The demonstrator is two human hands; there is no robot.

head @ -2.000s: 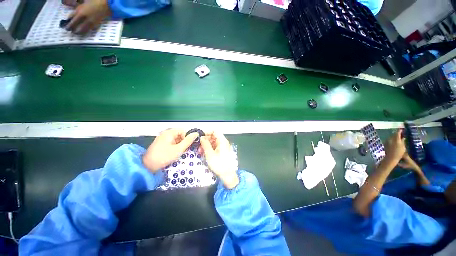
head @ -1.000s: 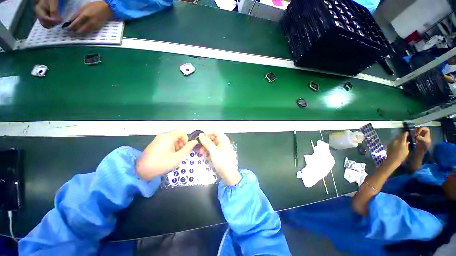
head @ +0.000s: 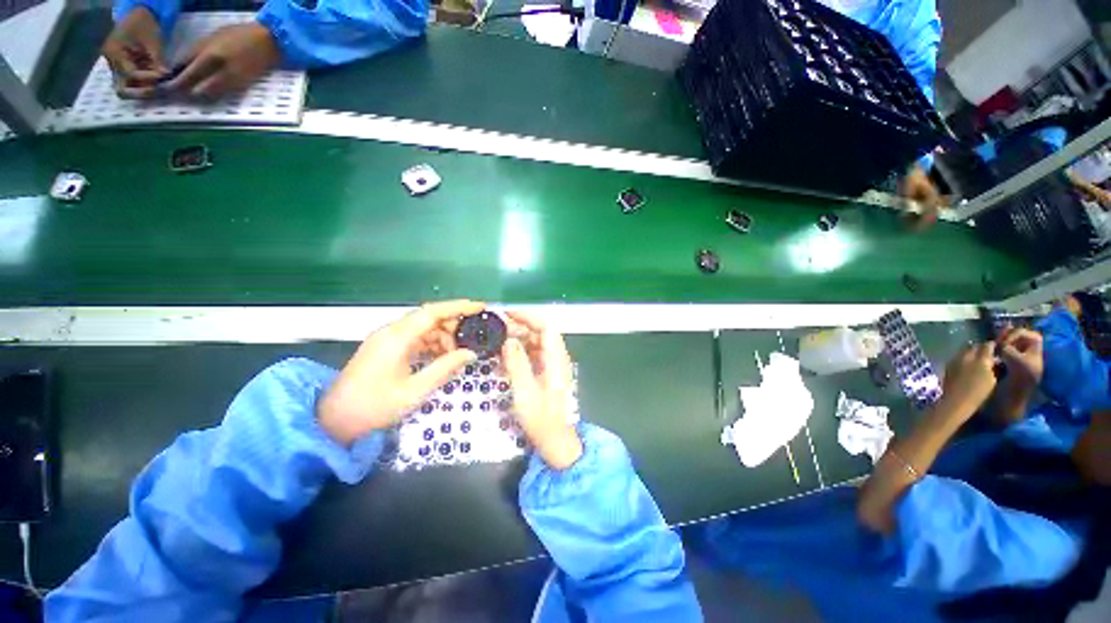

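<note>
A round black watch case (head: 481, 332) is held up between my two hands, its flat face towards me. My left hand (head: 396, 371) grips its left side with thumb and fingers. My right hand (head: 539, 383) holds its right edge. Below the hands a shiny clear-white sheet (head: 487, 441) with rows of small round dark pads lies on the green mat. The hands cover part of its upper edge and sides.
The green conveyor belt (head: 305, 250) carries several small cases beyond a white rail (head: 183, 323). Right of the sheet are a thin dark stick (head: 719, 377), a crumpled white wipe (head: 770, 414) and a whitish bottle (head: 838, 351). A black device (head: 22, 444) lies far left. Other workers' hands show.
The black case has turned so its round face shows fully, and my fingers have spread to its sides. The cases on the belt have moved left. A hand has appeared by the stacked black trays.
</note>
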